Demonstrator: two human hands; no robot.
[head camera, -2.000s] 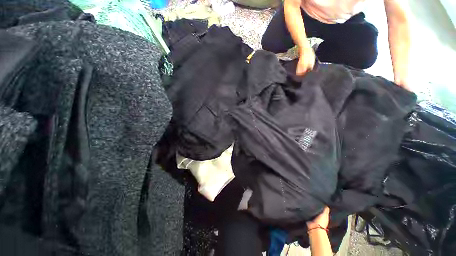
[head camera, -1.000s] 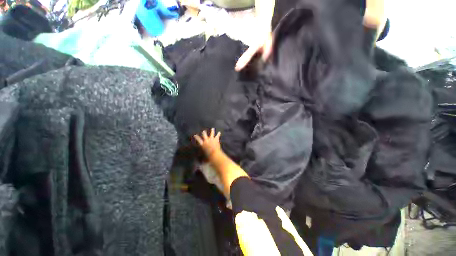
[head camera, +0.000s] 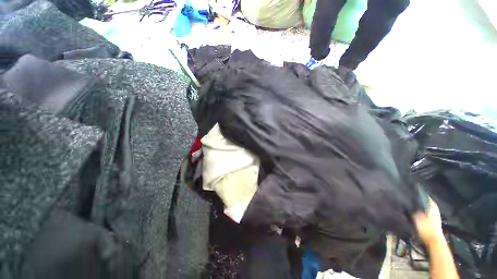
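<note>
A black garment (head camera: 321, 147) of smooth, wrinkled cloth is spread over the heap in front of me, partly blurred. My right hand (head camera: 429, 220) is at its lower right edge, with the fingers closed on the cloth; the fingertips are partly hidden by it. My left hand is not in view. A beige or white cloth (head camera: 231, 171) sticks out from under the black cloth on its left side. A bit of red cloth (head camera: 195, 146) shows beside it. A strip of blue cloth (head camera: 311, 265) shows low under the heap.
A tall pile of dark textured garments (head camera: 158, 120) stands at my left. A shiny black plastic bag (head camera: 460, 163) lies at the right. A person's legs in dark trousers (head camera: 357, 30) stand behind the heap. A stuffed sack (head camera: 272, 12) and a blue object (head camera: 189, 20) are farther back.
The black cloth that the other person held up now lies over the heap. That person's hands have left the view. My right hand has moved from the heap's left side to the far right.
</note>
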